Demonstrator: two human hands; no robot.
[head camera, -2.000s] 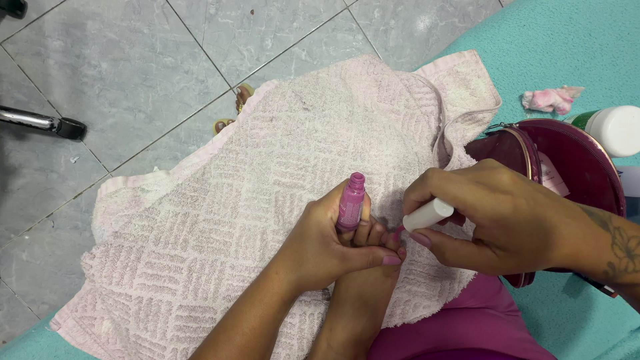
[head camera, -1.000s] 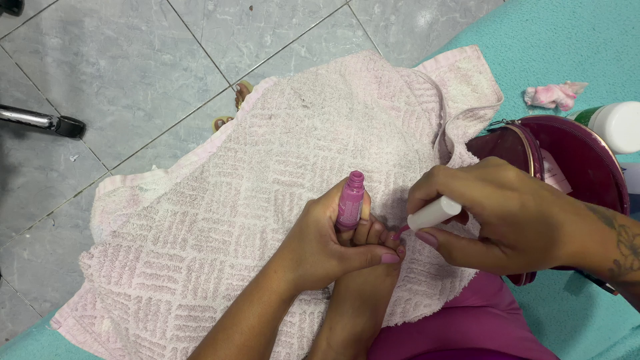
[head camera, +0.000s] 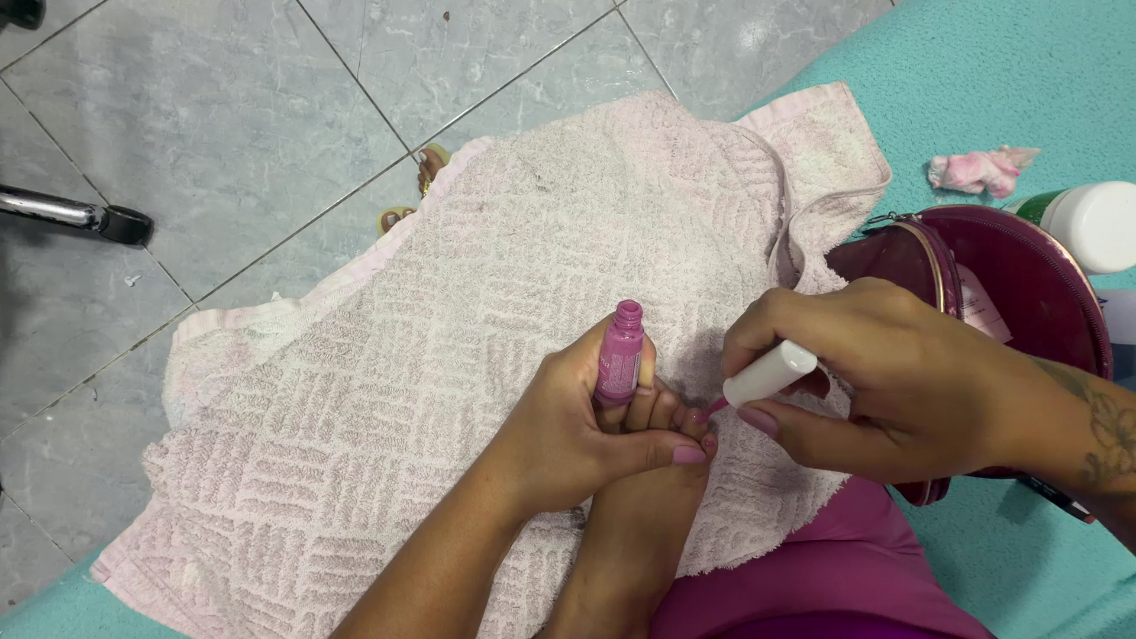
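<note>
My left hand (head camera: 568, 426) holds an uncapped glass bottle of pink nail polish (head camera: 620, 355) upright, and its thumb lies across the toes of a person's bare foot (head camera: 648, 524). In my right hand (head camera: 870, 382) is the white cap of a nail polish brush (head camera: 769, 373), pinched between thumb and fingers. The pink brush tip meets a small toe (head camera: 697, 417) near its nail. Pink polish shows on the smallest toes. Foot and hands are over a pale pink terry towel (head camera: 373, 382).
An open maroon zip case (head camera: 1038, 266) stands at right on a turquoise padded surface (head camera: 994, 98), beside a white-lidded jar (head camera: 1100, 226) and a pink-stained cotton wad (head camera: 981, 170). Toes in sandals (head camera: 430, 169) show beyond the towel. A black-tipped metal chair leg (head camera: 80, 213) stands at left.
The white cap in my right hand has changed its tilt, and the brush has shifted slightly at the small toes. My left hand keeps its hold on the bottle and toes.
</note>
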